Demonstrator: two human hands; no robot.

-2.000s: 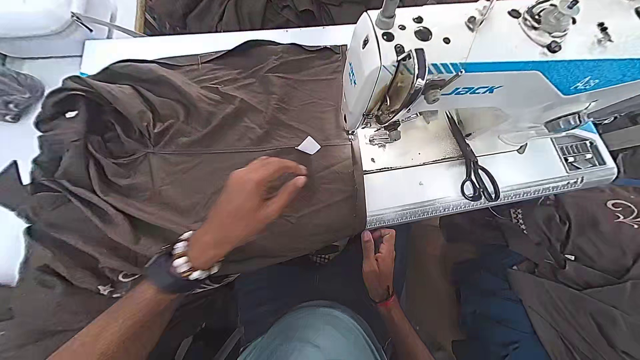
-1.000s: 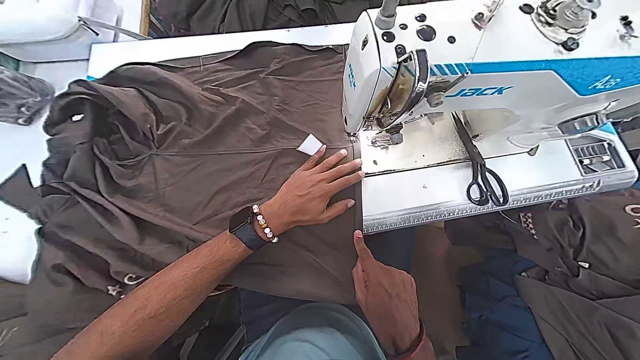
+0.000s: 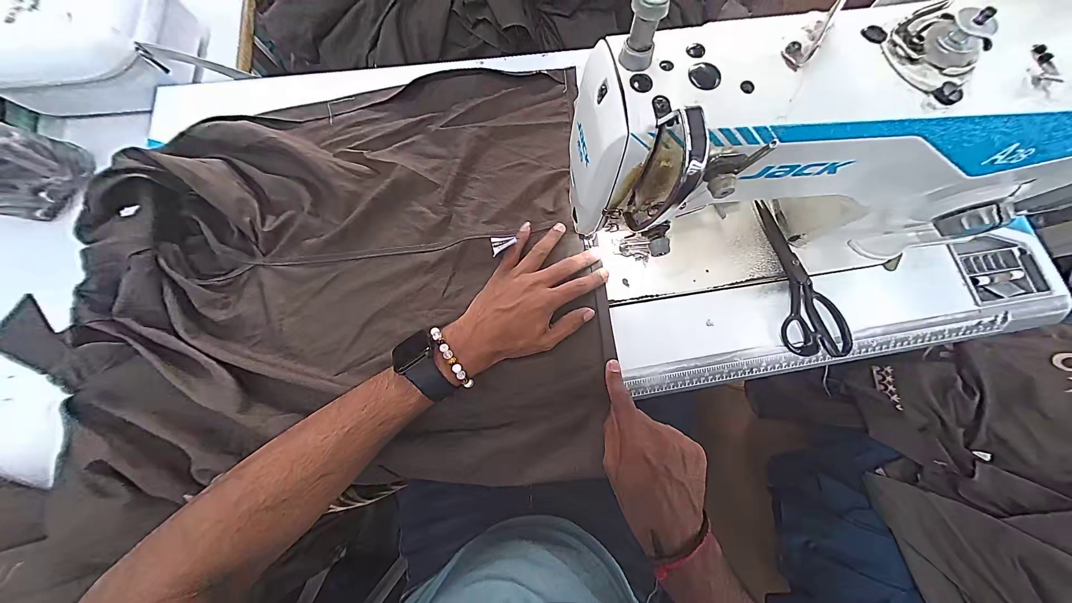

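A brown garment (image 3: 360, 193) lies spread left of the Jack sewing machine (image 3: 804, 159), its right edge running by the presser foot (image 3: 641, 243). My left hand (image 3: 528, 301) rests flat on the cloth with fingers apart, fingertips near that edge and the needle area. Beside its index finger shows a small white label (image 3: 503, 244) on the seam. My right hand (image 3: 657, 469) is at the cloth's right edge, below the machine bed, index finger extended along the edge; its other fingers are curled, and whether they grip the cloth is hidden.
Black-handled scissors (image 3: 808, 318) lie on the machine bed, partly over its ruler edge. More brown cloth (image 3: 997, 419) is piled at the lower right. A white case (image 3: 75, 59) stands at the upper left, near a dark bundle in clear plastic (image 3: 38, 172).
My left hand has moved from above the cloth, left of its edge, down and right onto it, fingers spreading. My right hand, earlier partly under the edge, now shows its back with the index finger extended.
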